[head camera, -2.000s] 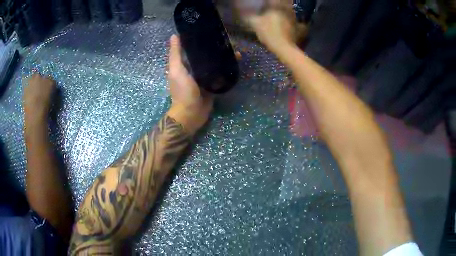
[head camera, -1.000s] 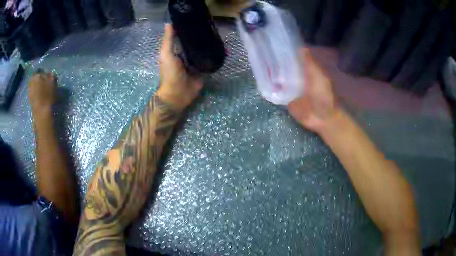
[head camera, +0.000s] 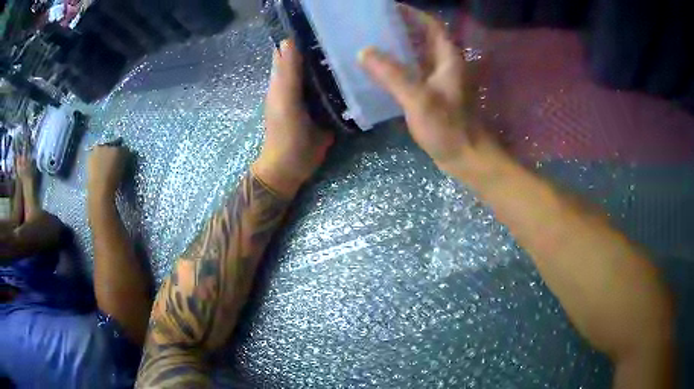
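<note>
A black housing (head camera: 316, 72) is at the top centre, partly cut off by the upper edge. My left hand (head camera: 293, 125) holds it from the left and below. A frosted whitish plastic piece (head camera: 358, 49) lies along the right side of the housing, touching or overlapping it. My right hand (head camera: 437, 99) grips the plastic piece from the right, thumb on its flat face. The top ends of both parts are out of the picture.
Bubble wrap (head camera: 396, 289) covers the table, pink at right (head camera: 548, 99). Dark upright shells (head camera: 144, 38) stand at the far left, more dark shapes at the upper right. A neighbouring person's arm (head camera: 110, 220) rests at left, near a pale oblong unit (head camera: 55, 140).
The whitish piece has moved left and up from beside the black housing to against it. The housing is turned, showing its edge. The view has shifted, showing more at left.
</note>
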